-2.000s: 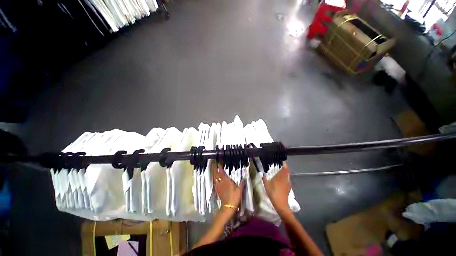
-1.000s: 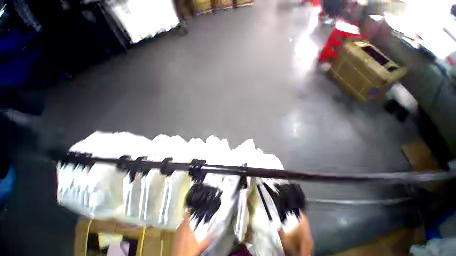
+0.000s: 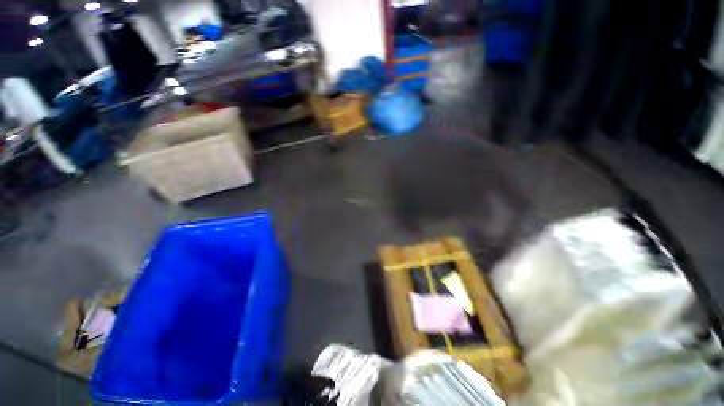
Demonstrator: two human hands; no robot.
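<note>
White garments (image 3: 444,384) in two bunches show at the bottom edge of the head view, cut off by it, with black hangers (image 3: 310,390) at their left. Neither of my hands can be seen. A strapped carton (image 3: 397,305) stands just beyond the garments, with pink paper (image 3: 441,313) and a pale yellow paper (image 3: 458,290) on its dark top. More white garments (image 3: 595,309) hang at the right on a dark rail (image 3: 663,247). The picture is blurred.
A large blue plastic bin (image 3: 266,317) stands at the left, beside a small carton with papers (image 3: 97,325). An off-white bin (image 3: 194,162) is beyond it. Blue sacks (image 3: 395,111) lie at the back near a brown table. Dark garments (image 3: 603,71) hang at the back right.
The view has swung left, away from the open floor and the red item. The hanging white garments now show at the right. The handled bunches are at the bottom edge, and my hands have left the picture.
</note>
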